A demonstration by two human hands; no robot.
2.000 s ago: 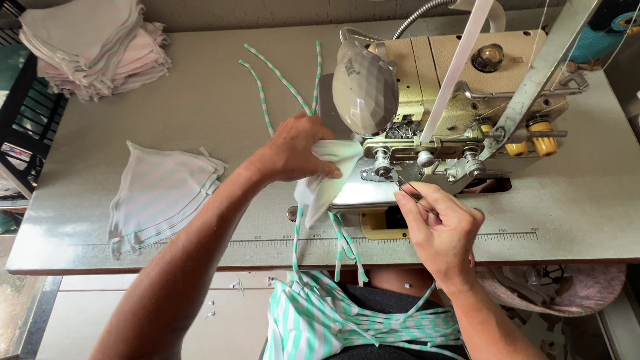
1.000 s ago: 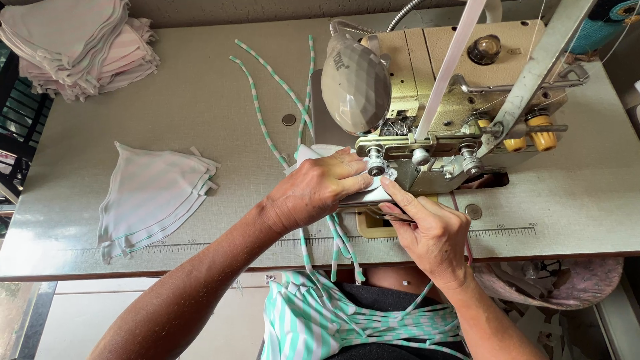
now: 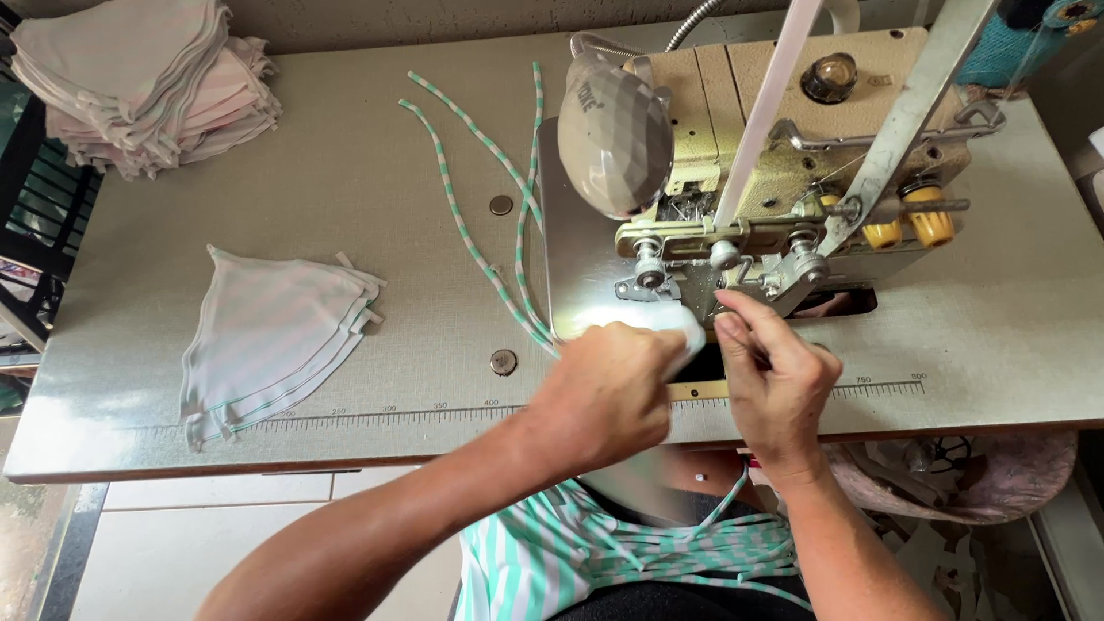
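Note:
My left hand (image 3: 608,392) is closed on a white fabric piece (image 3: 668,323), blurred by motion, at the front of the sewing machine's metal plate (image 3: 586,259). Just right of it, my right hand (image 3: 772,371) has thumb and forefinger together below the presser area of the industrial sewing machine (image 3: 733,138); a small dark tool seems tucked in its palm, mostly hidden. Green-and-white striped cords (image 3: 457,207) run across the table to the plate's left edge. More striped fabric and cords (image 3: 552,552) lie on my lap.
Layered triangular fabric pieces (image 3: 280,336) lie on the table's left side. A stack of pale fabric pieces (image 3: 129,78) sits at the back left. A ruler strip (image 3: 431,412) runs along the table's front. A cloth-lined bin (image 3: 992,483) hangs below at right.
My left hand has drawn back from the presser area toward the table's front edge with the white fabric. My right hand's fingers have moved right, away from the left hand.

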